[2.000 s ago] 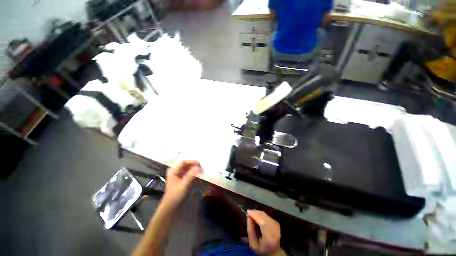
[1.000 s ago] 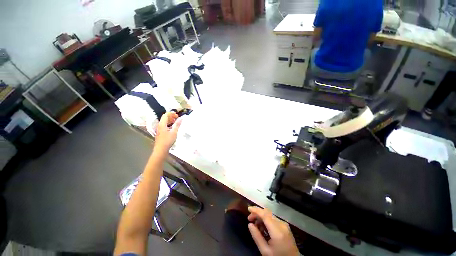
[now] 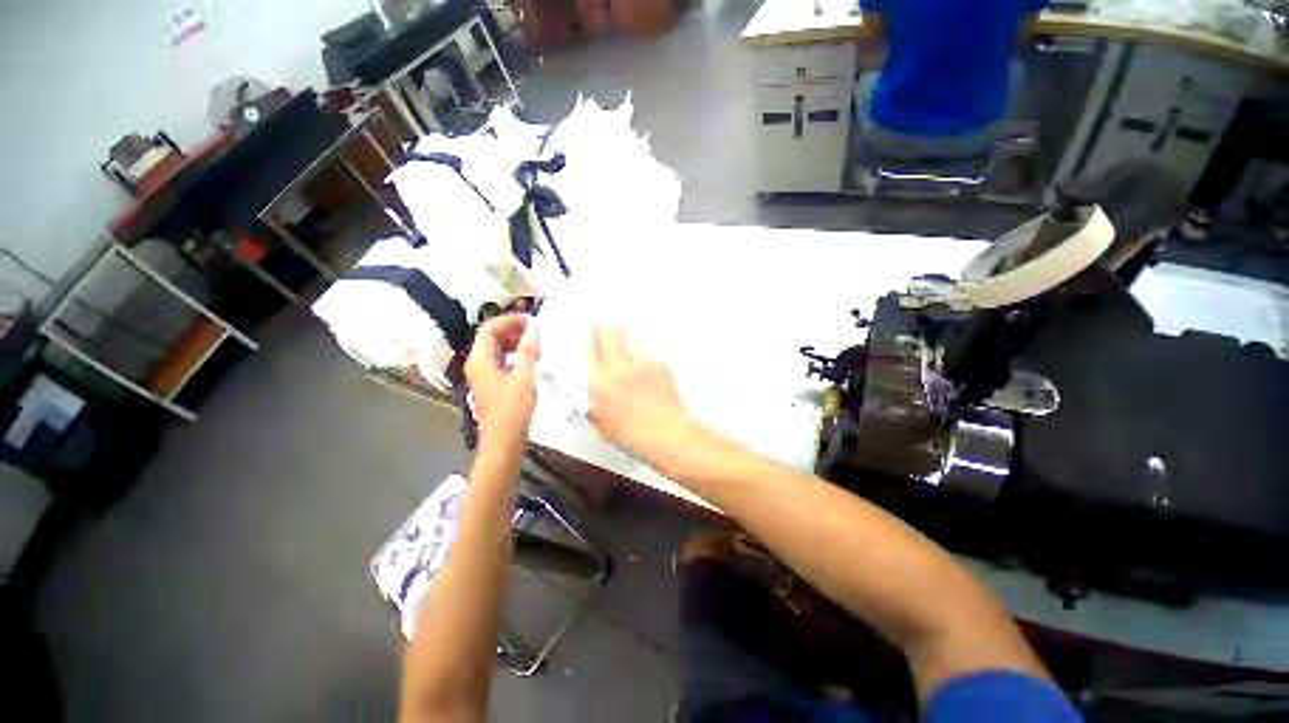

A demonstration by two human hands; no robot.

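My left hand [image 3: 502, 374] is at the left end of the white worktable, its fingers bent at the edge of the white pieces. My right hand [image 3: 626, 393] is just right of it, fingers pointing forward over the white pieces. The white pieces [image 3: 707, 332] are washed out by glare, so single pieces and what the fingers touch cannot be told. Bulky white bundles [image 3: 371, 314] with black ties lie just beyond and left of my left hand.
The black skiving machine [image 3: 933, 389] with a cream ring [image 3: 1046, 261] stands at the right. A stool [image 3: 424, 544] is on the floor below my left forearm. A person in blue [image 3: 940, 71] sits at a far bench. Racks [image 3: 184, 304] stand at the left.
My right hand has moved from near my lap to the white pieces, beside my left hand. My left hand has shifted slightly right. The view has turned a little.
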